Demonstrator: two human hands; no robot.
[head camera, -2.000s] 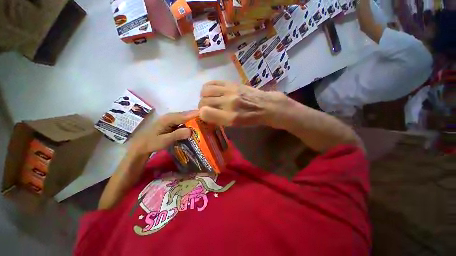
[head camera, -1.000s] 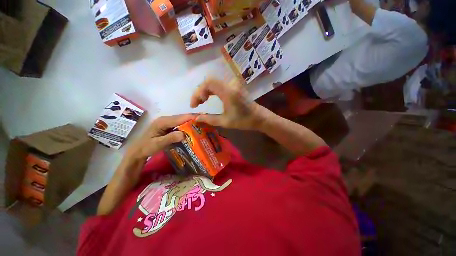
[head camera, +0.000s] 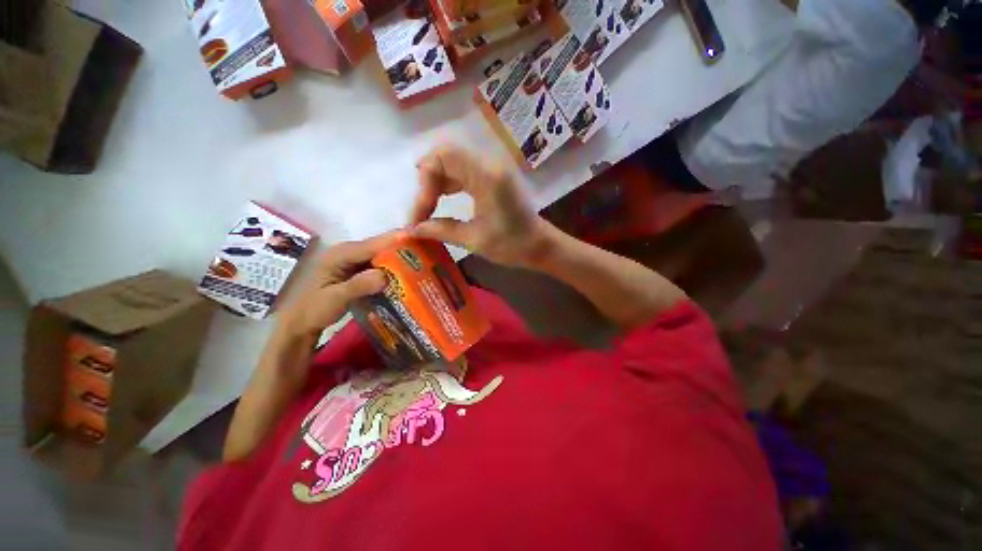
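An orange and dark retail box (head camera: 433, 299) is held tilted against my red shirt. My left hand (head camera: 328, 288) grips its left side, with the thumb on the near face and the fingers over the top. My right hand (head camera: 474, 210) is at the box's upper end. Its thumb touches the top edge and its index finger is raised and curled, with a gap between them. The far side of the box is hidden.
A white-faced box (head camera: 256, 262) lies left on the table (head camera: 162, 221). An open carton (head camera: 135, 350) with orange boxes stands at the left edge, another carton (head camera: 92, 97) behind. Stacked retail boxes (head camera: 415, 54), a dark phone-like rectangle (head camera: 703, 27) and a person's sleeve (head camera: 808, 97) are beyond.
My right hand has gone from closed fingers at the box's top to raised, parted fingers. The box has turned, showing more of its orange side. The other person's sleeve has shifted slightly.
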